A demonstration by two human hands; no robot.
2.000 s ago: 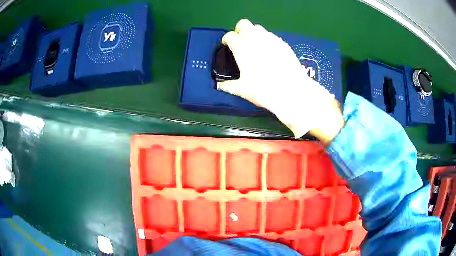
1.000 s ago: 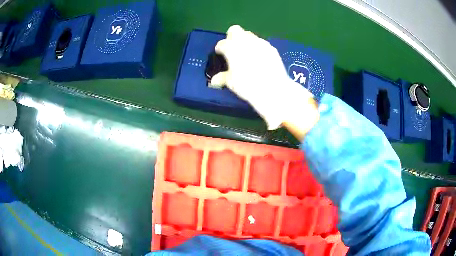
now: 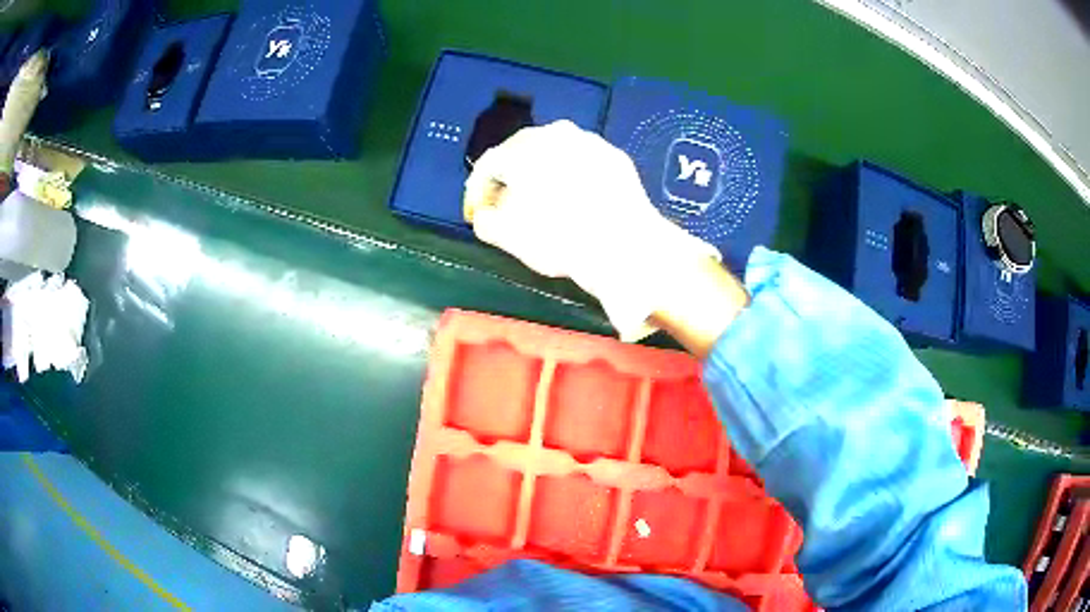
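Observation:
An open dark blue box base [image 3: 436, 150] lies on the green belt, with a black watch shape [image 3: 496, 123] in its middle, partly covered by my hand. Its matching lid [image 3: 693, 173], with a white logo in a dotted ring, lies against its right side. My white-gloved right hand [image 3: 562, 209] is over the base's lower right part, with its fingers curled. Whether it holds anything is hidden. My left hand is not in view; blue cloth shows at the bottom edge. A red-orange blister tray [image 3: 532, 454] with empty visible pockets lies on the bench in front of me.
More boxes [image 3: 287, 78] lie on the belt to the left and right. A metal-rimmed watch [image 3: 1010, 237] sits on a right-hand box. Another person's hand [image 3: 22, 102] is at the far left. A white crumpled pile [image 3: 46, 323] is on the left bench, and red trays [image 3: 1058, 538] are at lower right.
My right hand has moved down towards the near edge of the base, uncovering more of the dark centre and the lid. Another person's hand has appeared at far left. The view has shifted.

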